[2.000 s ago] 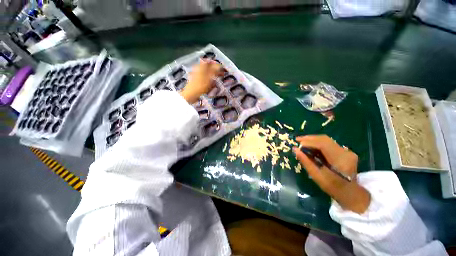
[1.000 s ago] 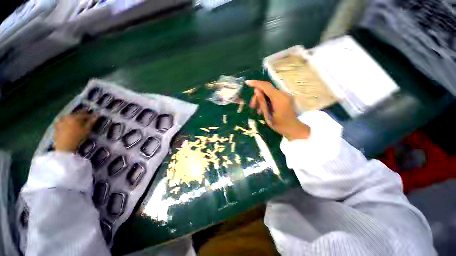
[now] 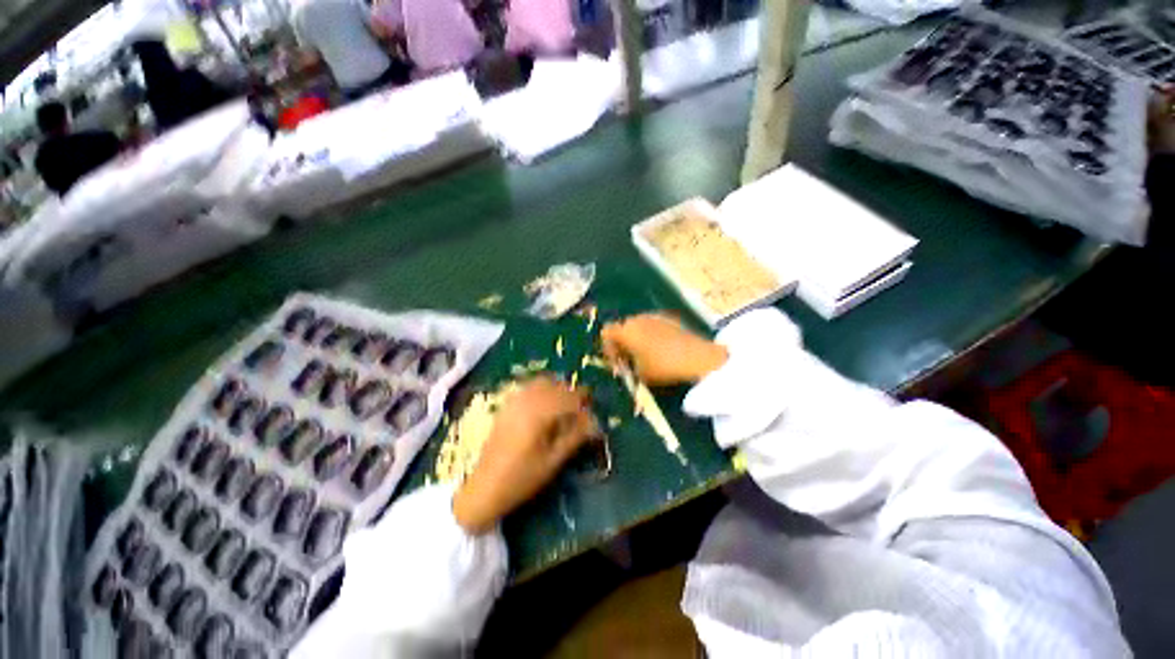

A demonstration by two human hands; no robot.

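Note:
My left hand (image 3: 526,444) is blurred, over the right part of the pile of cream slivers (image 3: 467,435). Its fingers are closed on a small dark frame (image 3: 604,453), seen only as a thin edge past the fingertips. My right hand (image 3: 660,350) is just right of it, fingers curled together; the dark pen-like tool seen in it earlier is mostly hidden by the hand. A long pale strip (image 3: 657,418) lies on the green bench below my right hand. The white blister tray (image 3: 479,337) with rows of black frames lies at left.
A clear bag (image 3: 562,291) with pale pieces lies beyond the hands. An open box of tan pieces (image 3: 713,261) and white lids (image 3: 825,234) stand at right. Stacked trays (image 3: 992,97) are at back right. A pale post (image 3: 776,84) rises behind the lids. People are at the far back.
My left hand has moved right from the tray to the pile, now with a dark frame. My right hand has come down from beside the bag towards the long strip. The view has shifted right.

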